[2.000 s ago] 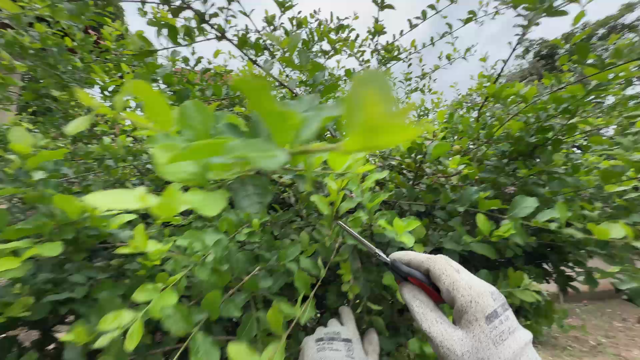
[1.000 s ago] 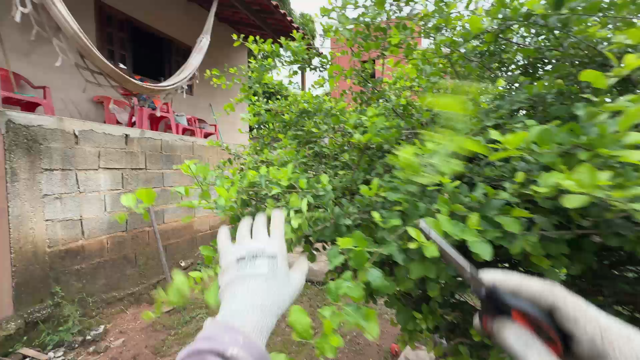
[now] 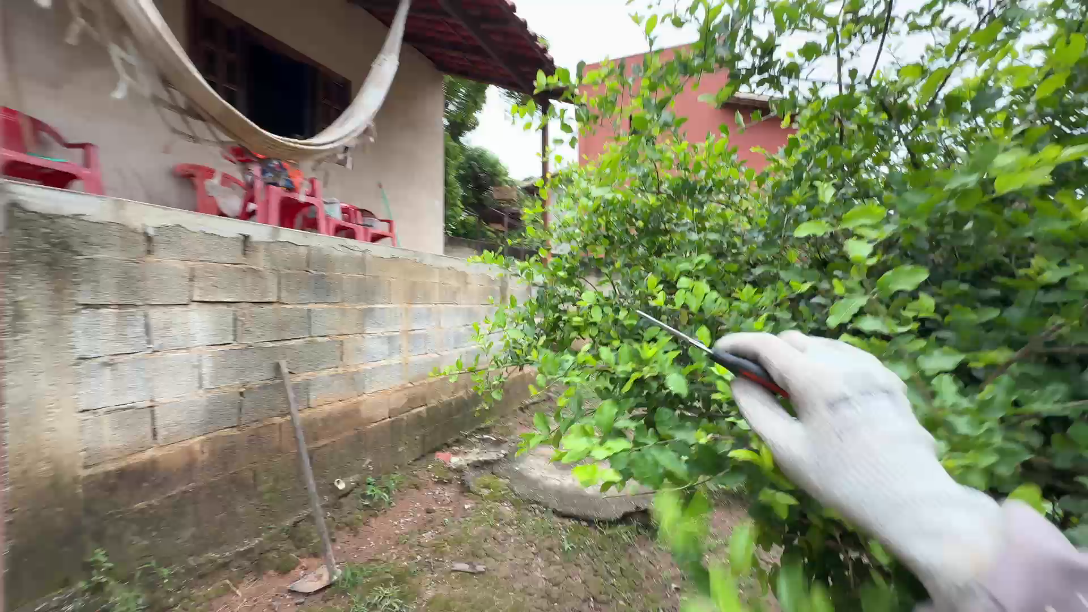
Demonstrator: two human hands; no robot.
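Observation:
My right hand, in a pale knit glove, grips a tool with a red and black handle. Its narrow metal blade points up and to the left, against the leaves of a large green shrub. Whether the tool has one blade or two cannot be told from this side. The glove partly hides the handle. A light sleeve shows at the wrist. My left hand is out of view.
At the left runs a concrete block wall, with a long-handled hoe leaning on it. Red plastic chairs and a hammock are above. A flat concrete slab lies on the ground by the shrub.
My left hand, in front of the shrub a second ago, has gone out of view. The view has swung left since the first frame, bringing in the wall and house.

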